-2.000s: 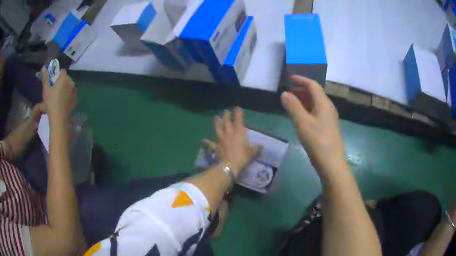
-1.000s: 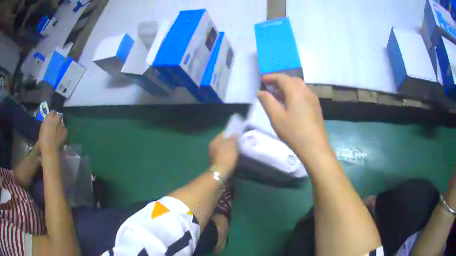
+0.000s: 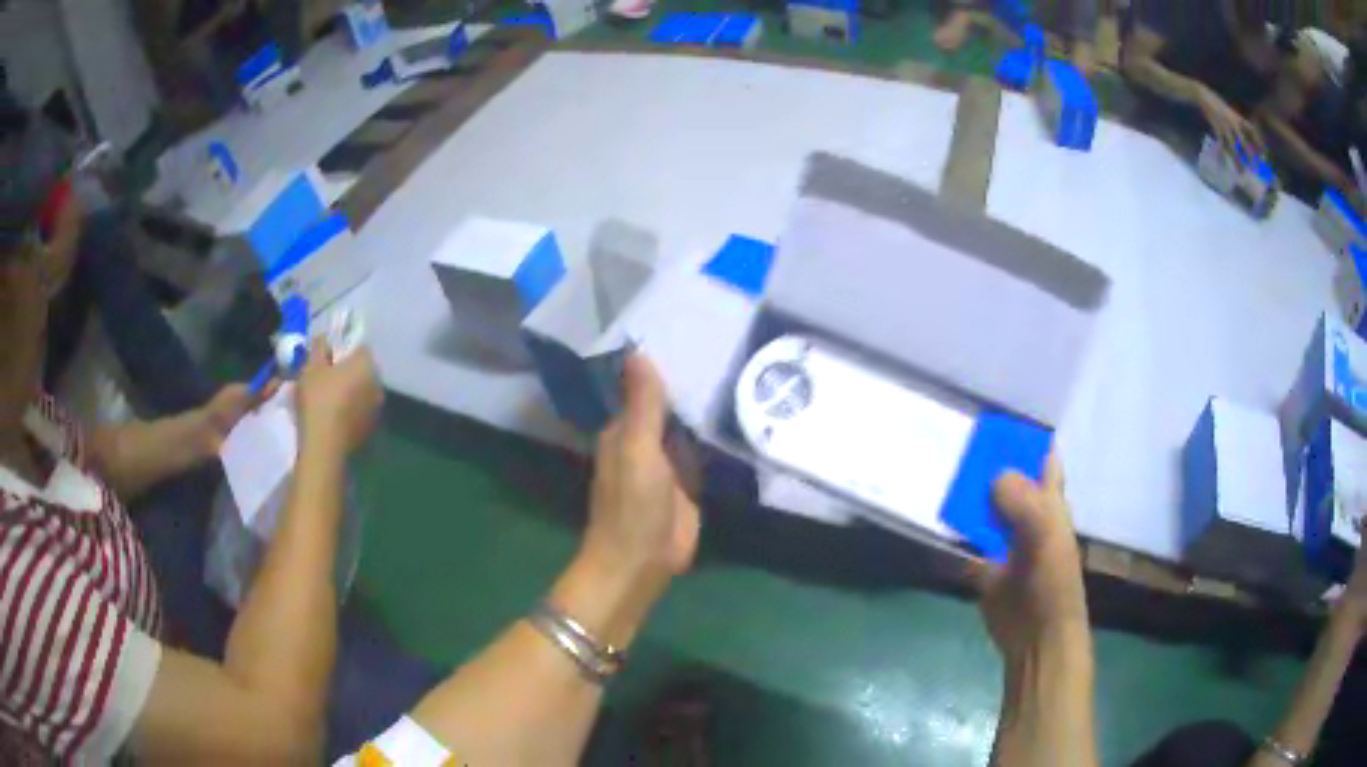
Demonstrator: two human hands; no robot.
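Observation:
My right hand (image 3: 1037,562) holds an open carton (image 3: 937,277) at its right end, the thumb on a bright blue end flap (image 3: 997,483). The carton's grey-white lid stands up at the back. A white rounded oblong device (image 3: 862,427) with a round patterned mark at its left end lies inside. The blue flap covers its right end. My left hand (image 3: 642,487) is raised left of the carton, apart from it, fingers upward and nothing seen in it. Its fingertips overlap an open empty carton (image 3: 577,360) in view; I cannot tell whether they touch.
The white table (image 3: 675,135) spans ahead, its dark front edge below the held carton. A closed carton (image 3: 495,277) stands left, more cartons (image 3: 1237,472) right. A person in a striped shirt (image 3: 75,599) sits close on the left, handling a small blue-and-white part (image 3: 293,337). Other people sit across.
The view has tilted up to show more table. The carton with the device has risen from over the floor to the table edge, now in my right hand. My left hand is away from it.

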